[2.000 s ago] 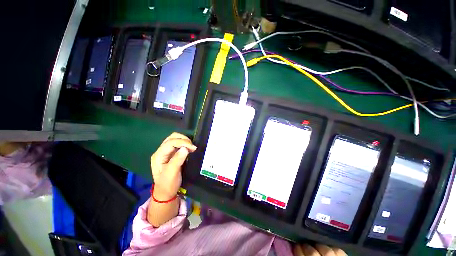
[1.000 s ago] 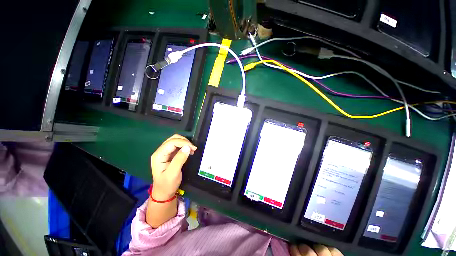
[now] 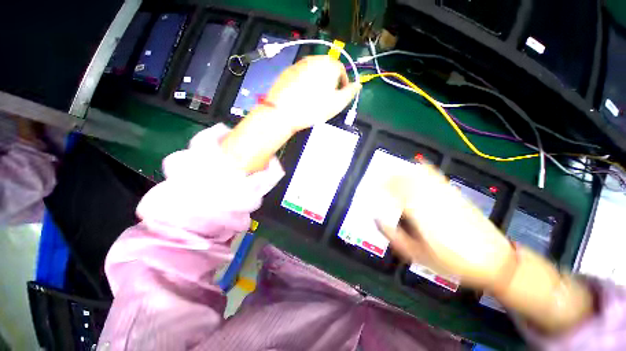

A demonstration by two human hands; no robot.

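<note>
A black four-slot phone tray (image 3: 266, 206) lies in front of me. Its leftmost smartphone (image 3: 321, 168) has a white screen with green and red blocks and a white test cable (image 3: 352, 115) plugged into its top end. My left hand (image 3: 309, 89) is above that phone, its fingertips at the cable; whether they grip it I cannot tell. The second smartphone (image 3: 371, 199) also shows a white test screen. My right hand (image 3: 443, 223) is blurred over the second and third phones, fingers apart, with nothing visible in it. The fourth smartphone (image 3: 532, 233) is partly covered by it.
Another phone tray (image 3: 226, 72) lies at the upper left, beside the metal post (image 3: 103, 62). A yellow cable (image 3: 453, 130) and white and purple leads run behind the near tray. More black trays are at the top right. White paper (image 3: 604, 230) lies at the right, a blue bin (image 3: 51, 240) below left.
My left hand has moved up from beside the near tray to the white cable. My right hand has come up from the bottom edge over the phones. The view has shifted slightly.
</note>
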